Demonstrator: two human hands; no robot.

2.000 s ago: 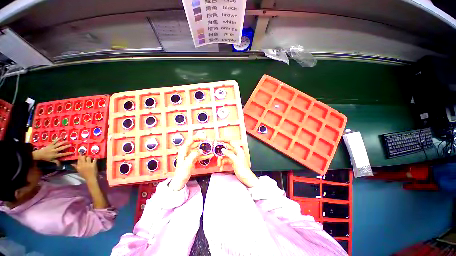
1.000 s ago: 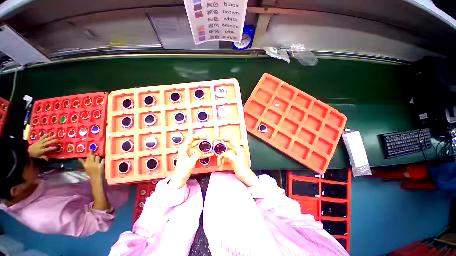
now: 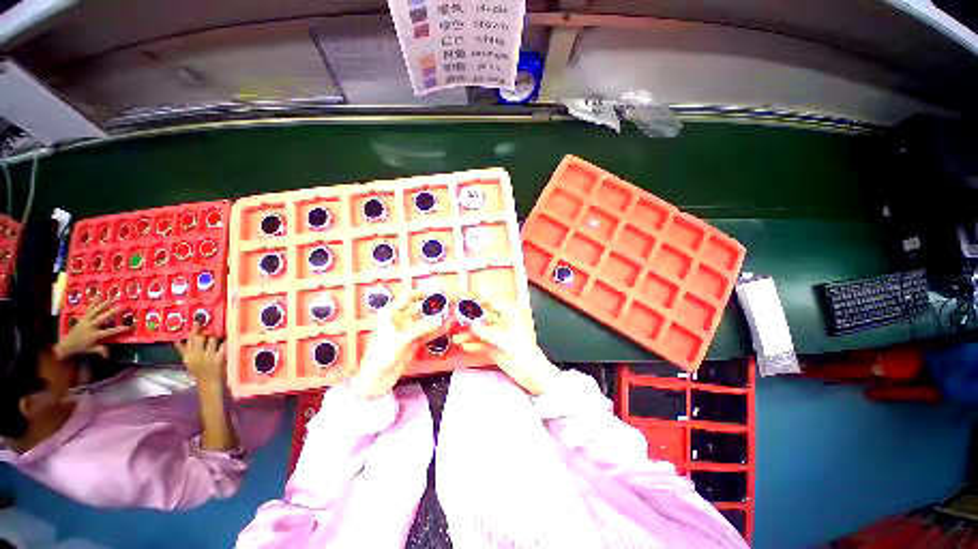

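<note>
My left hand holds a dark-faced watch head by its rim. My right hand holds another dark watch head. The two discs are side by side, a little apart, above the lower right of the pale orange parts tray. Most visible pockets of this tray hold dark discs; two at the upper right hold pale ones, one of them a whitish disc. My hands hide some lower right pockets. Another dark disc shows below my hands.
An angled orange-red tray at the right holds one dark disc. Beyond it are a white box and a keyboard. A long-slot tray is below the bench edge. At left, a person in pink works at a red tray. A colour chart hangs ahead.
The two watch heads have moved slightly up and apart, and their faces have tilted. The neighbour's hand has shifted slightly down over the red tray.
</note>
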